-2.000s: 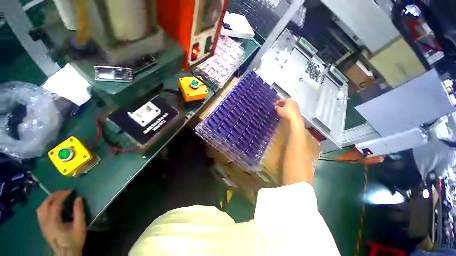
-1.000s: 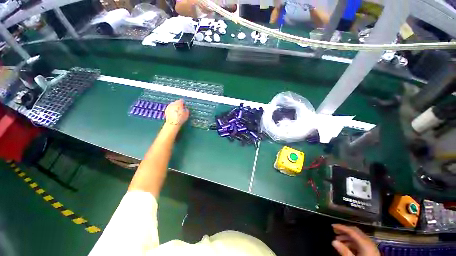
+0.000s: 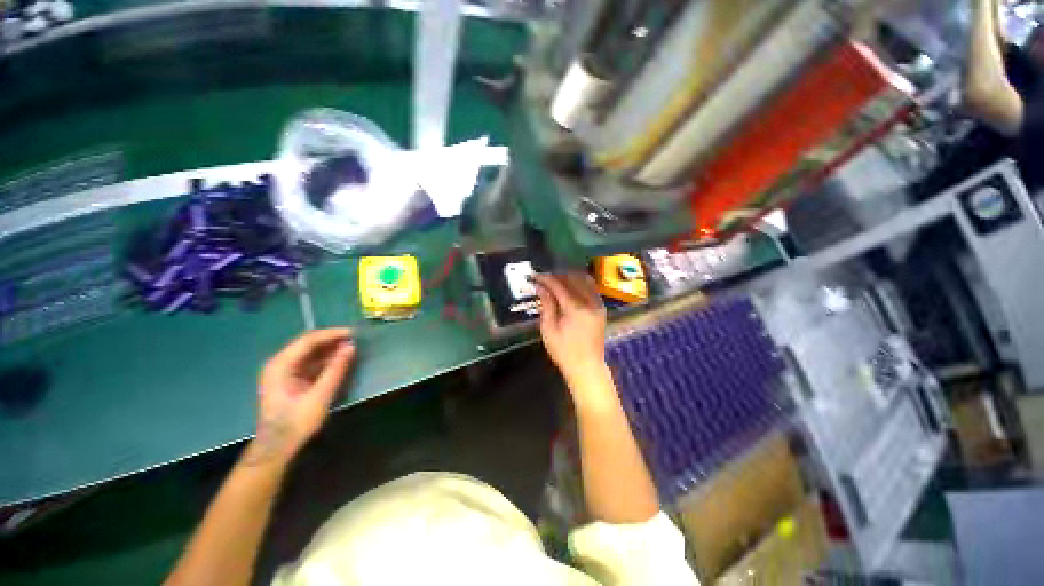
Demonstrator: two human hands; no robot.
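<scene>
The black fixture (image 3: 504, 300) with white lettering and a pale seat (image 3: 521, 278) sits at the bench front under the machine. My right hand (image 3: 575, 323) reaches over it, fingertips at the right side of the seat; whether they hold a part is hidden by blur. My left hand (image 3: 300, 387) is over the bench edge, left of the fixture, thumb and index fingertips close together; a tiny dark spot shows there, too small to name. The yellow box with green button (image 3: 390, 286) lies between my hands, and an orange-yellow button box (image 3: 622, 278) is right of the fixture.
A pile of purple housings (image 3: 212, 254) and a crumpled clear bag (image 3: 332, 189) lie behind left. A full purple tray (image 3: 698, 383) is on a carton (image 3: 750, 504) at right. The grey machine with its red-orange housing (image 3: 790, 137) overhangs the fixture.
The view has swung back right. My left hand has left the tray at far left and come near the yellow button box. My right hand has moved from in front of the fixture to its seat.
</scene>
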